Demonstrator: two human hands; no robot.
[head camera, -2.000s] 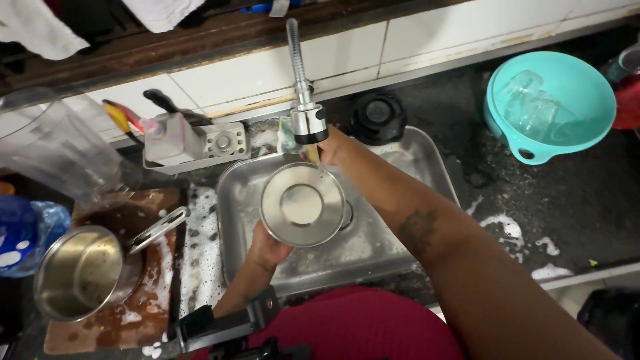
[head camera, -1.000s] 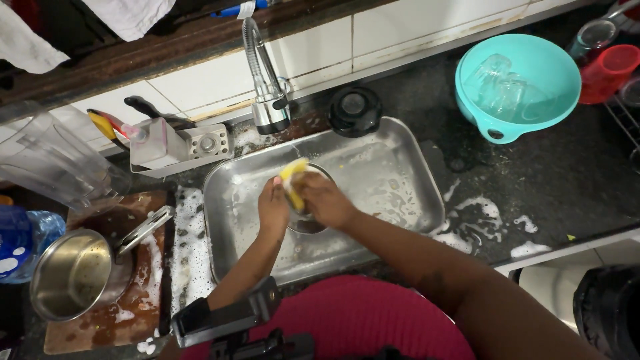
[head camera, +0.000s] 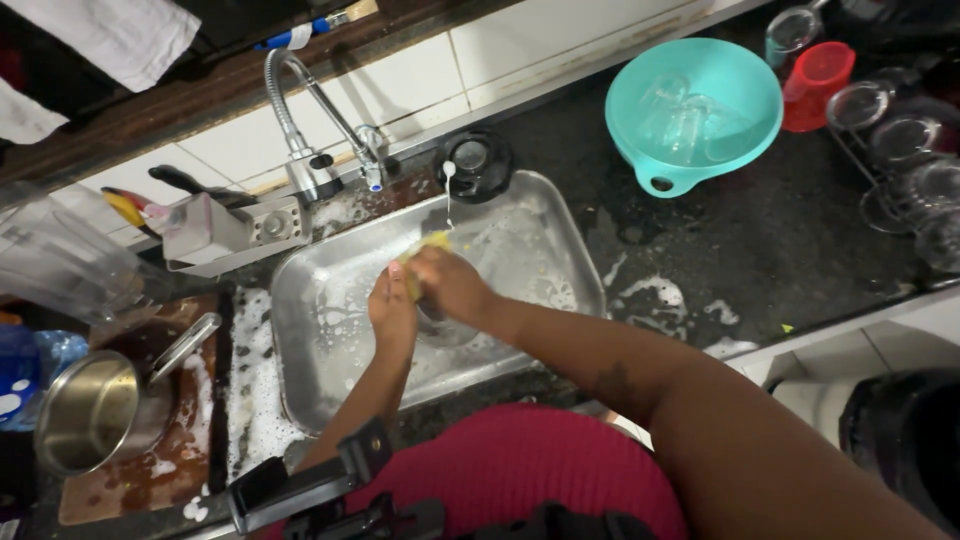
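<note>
Over the steel sink (head camera: 525, 225), my left hand (head camera: 392, 300) and my right hand (head camera: 450, 283) are pressed together around a yellow sponge (head camera: 412, 279). My right fingers curl over the sponge, and my left fingers lie along its left side. A round metal vessel (head camera: 450, 332) shows below my right hand in the basin; my hands and forearm hide part of it. White foam falls in a thin strand above the sponge. The chrome faucet (head camera: 315, 176) stands behind the sink.
A turquoise bowl (head camera: 731, 71) with glasses, a red cup (head camera: 817, 86) and a rack of glasses are at right. A black lid (head camera: 480, 184) touches the sink's back edge. At left are a saucepan (head camera: 86, 420) on a wooden board, a blender jar (head camera: 56, 259) and a soap caddy (head camera: 240, 259).
Two seconds ago my hands held a round metal vessel under the faucet; now they grip the sponge together above the basin. Since one second ago, foam has appeared in the air above the sponge.
</note>
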